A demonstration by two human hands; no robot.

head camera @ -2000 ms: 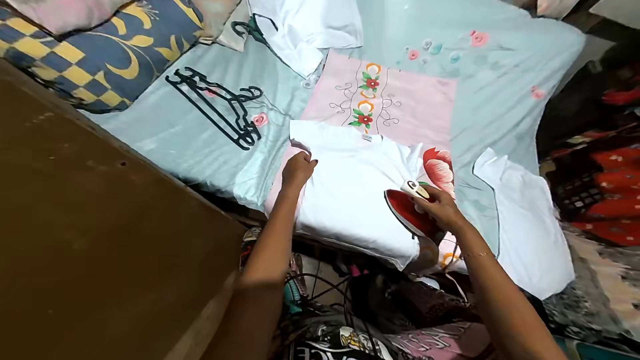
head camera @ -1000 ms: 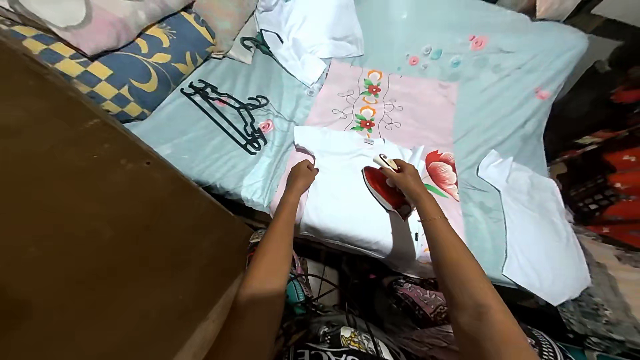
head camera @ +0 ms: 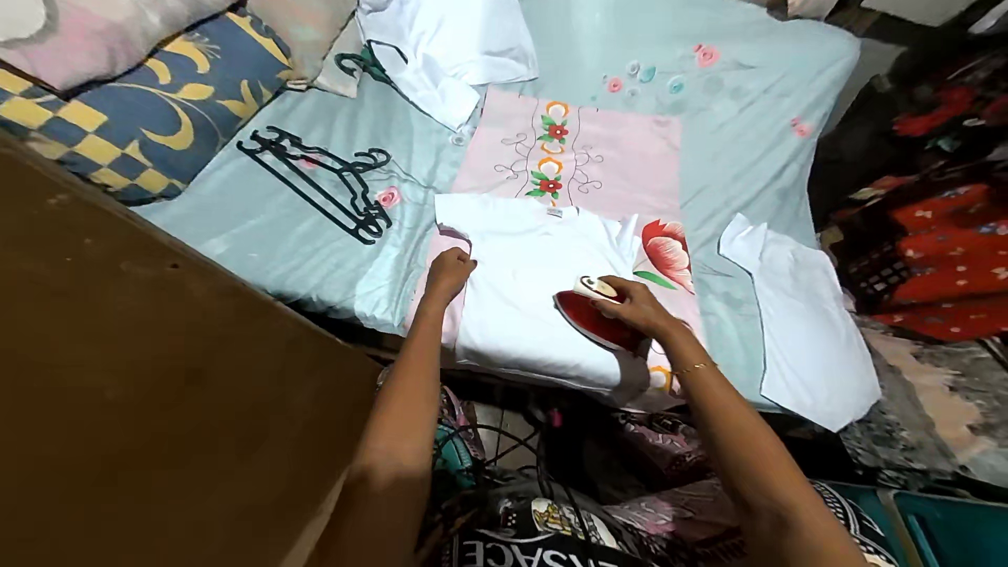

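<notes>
A white T-shirt (head camera: pixel 520 291) lies spread over a pink floral cloth (head camera: pixel 622 150) at the bed's near edge, its collar toward the far side. My left hand (head camera: pixel 450 272) pinches the shirt's left edge just below the sleeve. In my right hand (head camera: pixel 634 305) is the pale handle of a red clothes iron (head camera: pixel 591 319), which rests on the right part of the shirt's body. The iron's soleplate is hidden against the fabric.
Black clothes hangers (head camera: pixel 315 185) lie on the pale green bedsheet (head camera: pixel 378 268) at left, near a patterned pillow (head camera: pixel 157 110). Another white garment (head camera: pixel 465 39) with a green hanger (head camera: pixel 366 64) lies behind; a folded one (head camera: pixel 803 315) is at right. A brown panel (head camera: pixel 157 378) borders the left.
The iron in my right hand first moved up the shirt toward the collar, then back down and a little right. My left hand stays at the shirt's left edge.
</notes>
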